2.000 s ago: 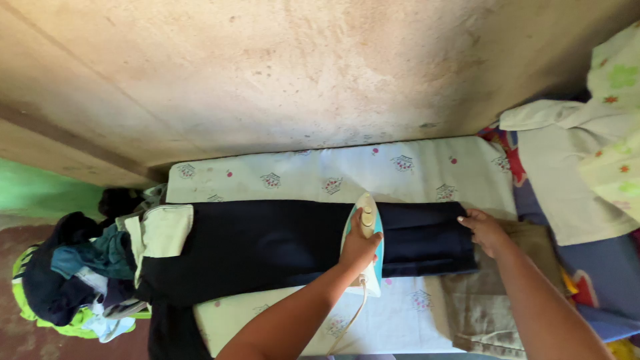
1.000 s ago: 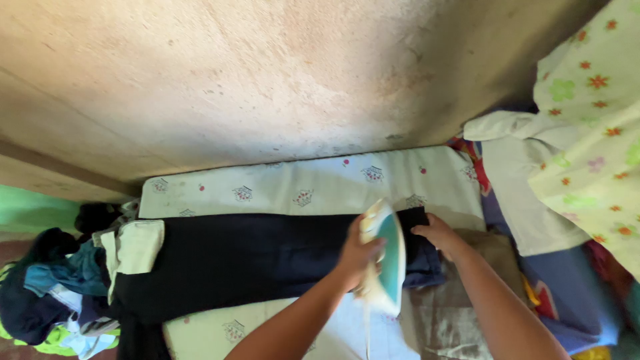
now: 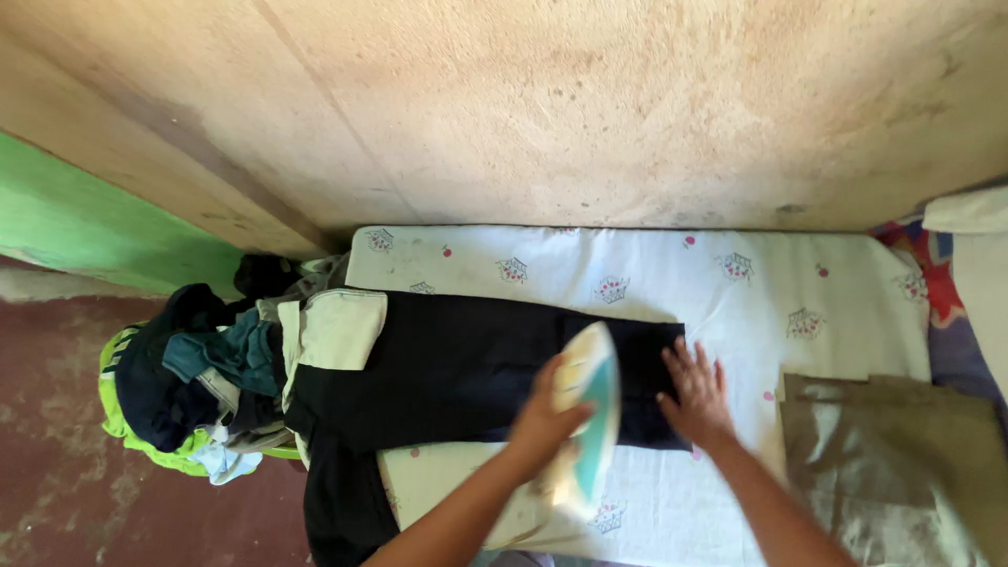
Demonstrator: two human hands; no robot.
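Black trousers (image 3: 465, 362) lie lengthwise on a white cloth-covered ironing surface (image 3: 472, 256), a pale pocket lining (image 3: 339, 329) turned out at their waist end. In my left hand (image 3: 551, 417) is a clothes iron (image 3: 587, 425) with a teal and white body, blurred, tilted on its side over the trouser legs; whether it touches the cloth I cannot tell. My right hand (image 3: 697, 394) rests with spread fingers at the hem end of the trousers, holding nothing. One dark trouser part (image 3: 346, 504) hangs toward me at the left.
A heap of clothes (image 3: 228, 378) stands at the left above a red-brown floor (image 3: 63, 472). Folded olive-brown garments (image 3: 890, 465) lie at the right front. A bare wall (image 3: 551, 118) rises along the far edge. Pale fabric (image 3: 980, 291) is at the far right.
The right hand has gone from gripping the hem to lying spread over it. The iron was upright on the trousers two seconds ago and is now tilted. The view has swung left.
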